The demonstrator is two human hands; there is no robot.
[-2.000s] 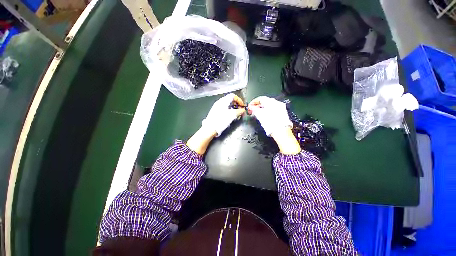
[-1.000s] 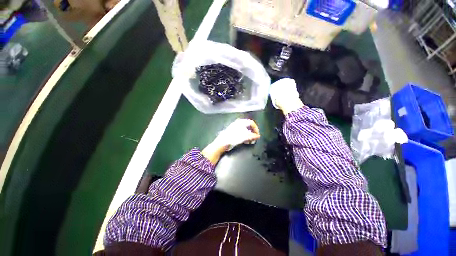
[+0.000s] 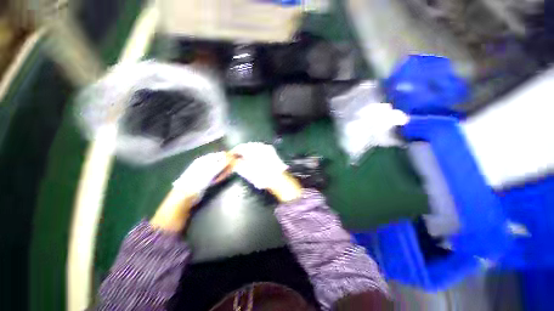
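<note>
The picture is blurred. My left hand (image 3: pixel 200 174) and my right hand (image 3: pixel 260 164), in white gloves with bare fingertips, meet at the fingertips over the dark green bench top. Whether a small part is between the fingers is too blurred to tell. A loose pile of small black parts (image 3: pixel 308 171) lies beside my right wrist, partly hidden by it. A large clear-white bag (image 3: pixel 209 97), open like a bowl, holds many black parts (image 3: pixel 167 118) at the upper left.
Black stacked parts (image 3: pixel 297 104) and a shiny metallic-topped device (image 3: pixel 242 64) stand at the back, before a tan carton (image 3: pixel 231 18). A clear bag with a white bundle (image 3: pixel 373 124) lies right. Blue bins (image 3: pixel 425 85) stand beyond. A white rail (image 3: pixel 91 188) runs left.
My right hand has come back from beside the parts bag to meet my left hand. The view has swung right, so the bench things sit further left and more blue bins show.
</note>
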